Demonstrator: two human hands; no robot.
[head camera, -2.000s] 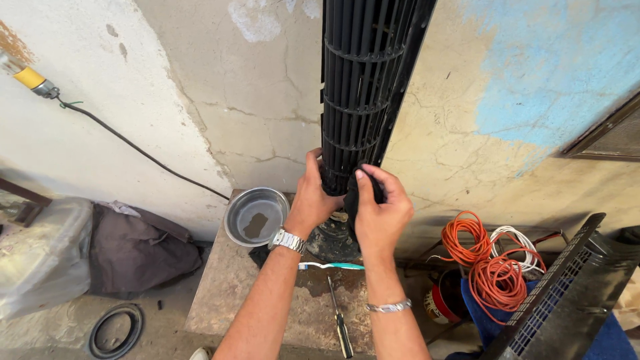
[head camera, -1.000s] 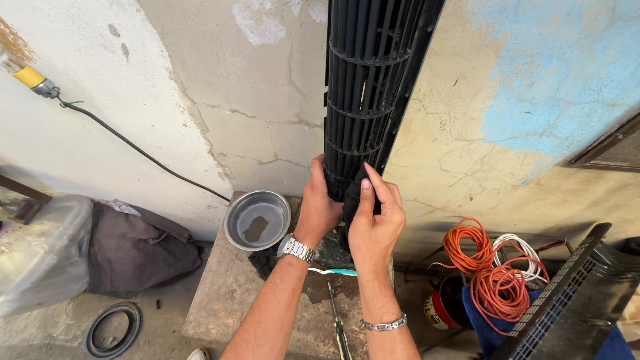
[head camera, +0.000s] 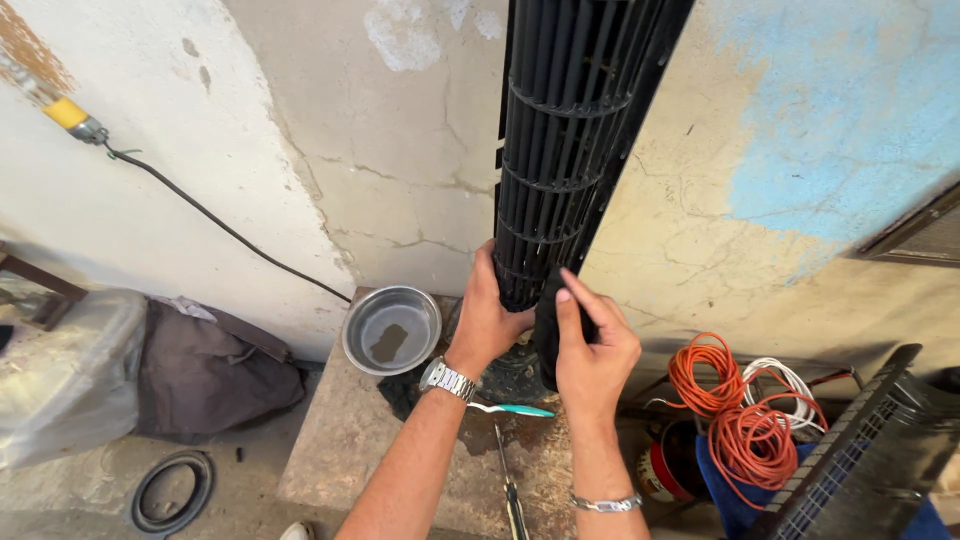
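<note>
A tall black tower fan's cylindrical blower wheel and frame (head camera: 559, 150) stands upright by the wall. My left hand (head camera: 491, 319) grips its lower end from the left, the watch-side wrist over the bench. My right hand (head camera: 598, 337) pinches a black cloth (head camera: 550, 337) at the lower right edge of the fan. Beneath the hands is a dark round base (head camera: 514, 375), partly hidden. A toothbrush with a teal handle (head camera: 525, 410) lies in front of it, and a screwdriver (head camera: 512, 491) lies nearer. At the left sits a metal bowl (head camera: 430, 337) with a little murky liquid.
The worn bench (head camera: 330, 450) carries these things, with another dark cloth (head camera: 399, 394) beside the bowl. Orange cable coils (head camera: 752, 446), a white coil (head camera: 784, 379) and a black slatted housing (head camera: 862, 465) are at right. A dark ring (head camera: 172, 493) and a brown bag (head camera: 210, 371) lie left.
My right hand and the black cloth have shifted slightly at the fan's lower end. My left hand keeps its hold there.
</note>
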